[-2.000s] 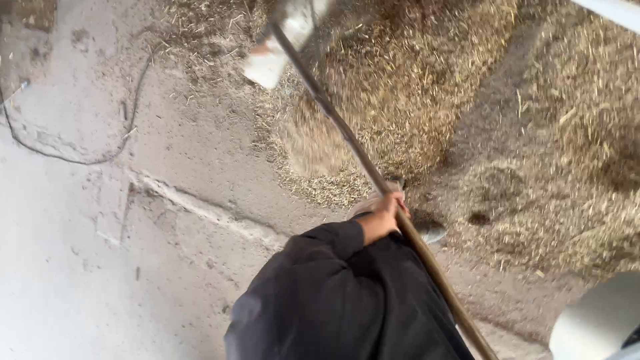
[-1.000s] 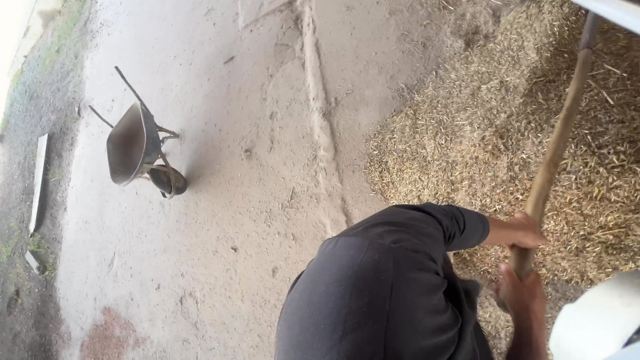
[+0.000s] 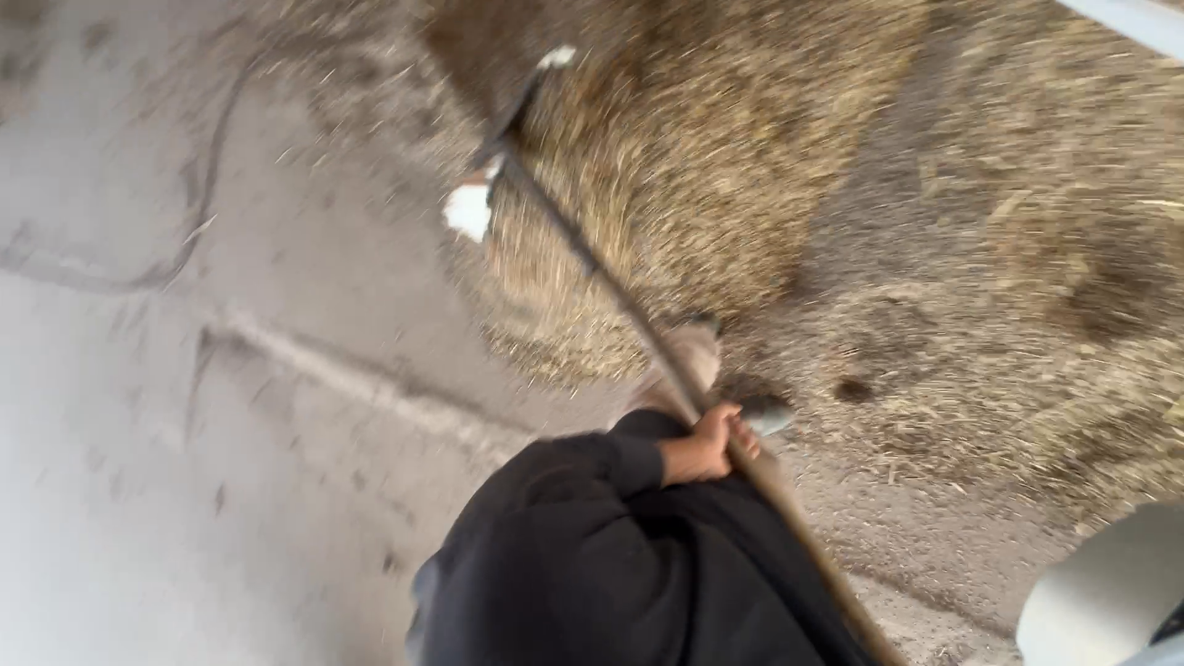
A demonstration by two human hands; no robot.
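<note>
My left hand (image 3: 712,444) is closed around the wooden shaft of a long-handled tool (image 3: 638,319), near my dark clothes. The shaft slants from the bottom edge up to the left. Its dark head (image 3: 513,116) is blurred and lies over the chopped straw (image 3: 740,157), so its exact kind cannot be told. Close to the head are a white piece (image 3: 468,211) and a smaller white patch (image 3: 557,57). My right hand is out of view. The lower end of the shaft runs out of the frame.
A dark cord or hose (image 3: 208,185) curves over the concrete floor at left. A raised ridge (image 3: 351,375) crosses the floor. More loose straw (image 3: 1045,370) lies at right, with a pale rounded object (image 3: 1101,583) at the lower right and a white edge (image 3: 1128,23) above.
The view has swung away from the wheelbarrow. One second ago both hands gripped the shaft at the right; now only my left hand shows on it, and the tool's head has come into view.
</note>
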